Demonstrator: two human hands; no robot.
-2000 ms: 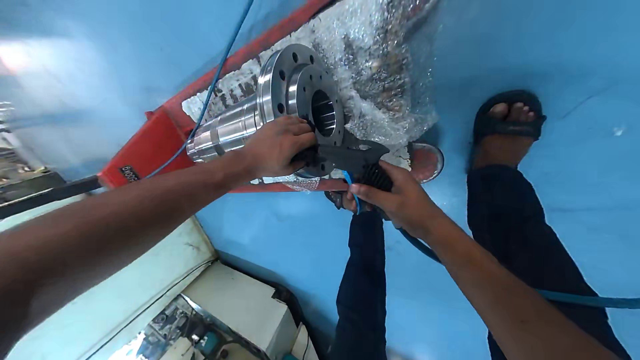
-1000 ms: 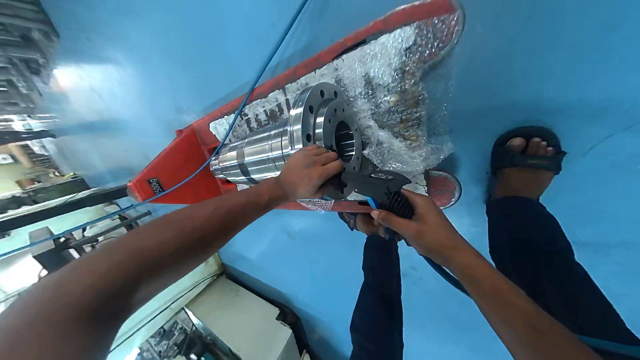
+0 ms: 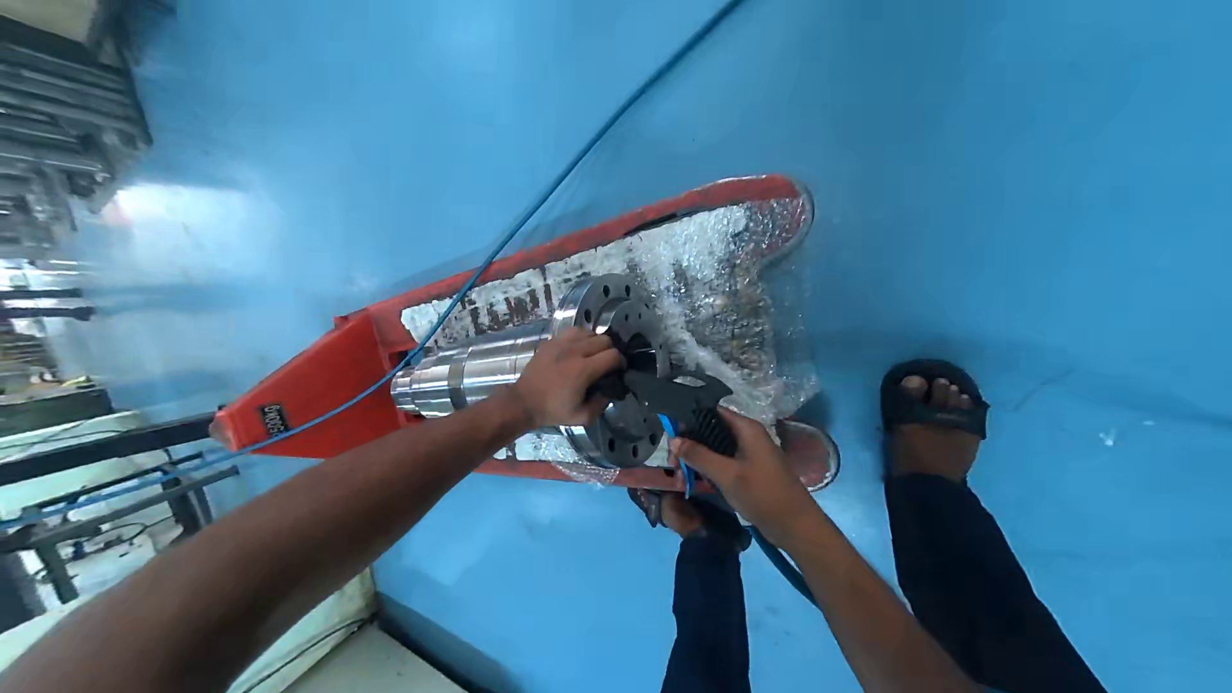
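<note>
A flanged steel spindle (image 3: 500,358) lies on a red pallet jack, its bored, bolt-holed flange toward my right side. My left hand (image 3: 568,378) is closed around the dark front part of a black air gun (image 3: 679,397) at the bore of the spindle. The gun's ribbed grip with a blue trigger sits in my right hand (image 3: 746,460), and a dark hose runs down from it. Where the gun's tip ends cannot be seen behind my left fingers.
Bubble wrap and white foam sheet (image 3: 712,289) cover the forks of the red pallet jack (image 3: 327,385). A blue hose (image 3: 577,159) crosses over it. My sandalled feet (image 3: 934,409) stand at the right and below. Metal racks (image 3: 67,115) and machinery are at the left.
The view has shifted, showing more floor and the whole pallet jack. Both hands stay on the air gun at the spindle's bore.
</note>
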